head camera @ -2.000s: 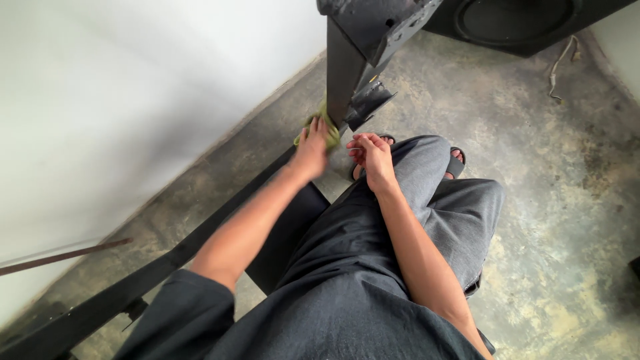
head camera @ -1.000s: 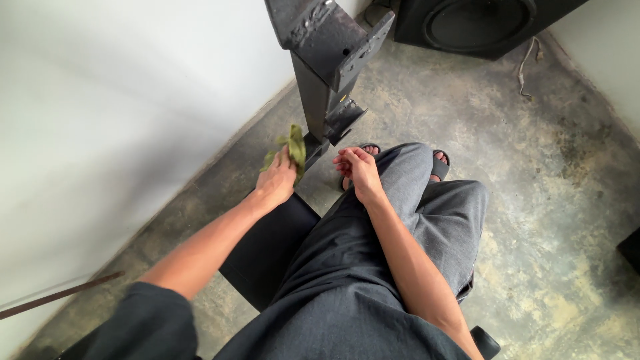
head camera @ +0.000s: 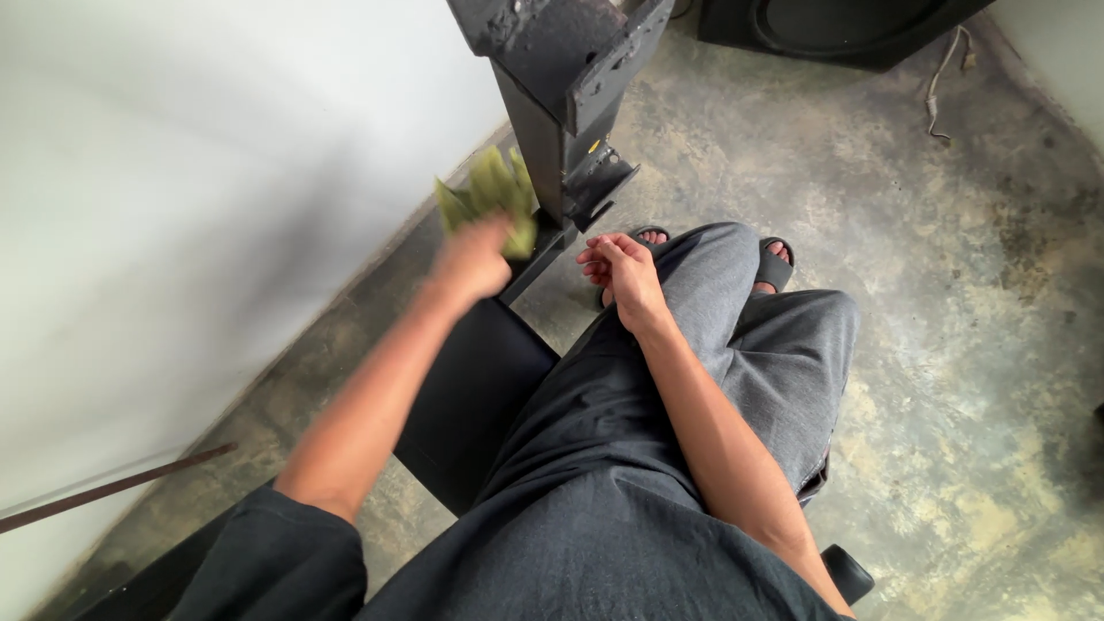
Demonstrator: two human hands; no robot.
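Note:
My left hand (head camera: pixel 477 259), blurred by motion, grips a yellow-green cloth (head camera: pixel 496 194) whose loose folds stick out past the fingers. Cloth and hand are just left of the foot of a black metal upright (head camera: pixel 548 129), over a black horizontal beam (head camera: pixel 535 263); whether the cloth touches the metal I cannot tell. Brackets with bolt holes and rough weld marks sit on the upright. My right hand (head camera: pixel 628 280) hovers above my thigh, fingers loosely curled, and nothing shows in it. Under my left forearm lies a black padded seat (head camera: pixel 474 397).
A white wall (head camera: pixel 216 172) rises at the left, with a thin brown rod (head camera: pixel 116 487) near it. At the top right stands a black speaker cabinet (head camera: pixel 837 34). A cable (head camera: pixel 933 90) lies on the concrete floor (head camera: pixel 966 345). My sandalled feet are beyond my knees.
The cloth in my left hand was pressed against the foot of the upright two seconds ago; now it is left of it, spread out more. My right hand stays about the same.

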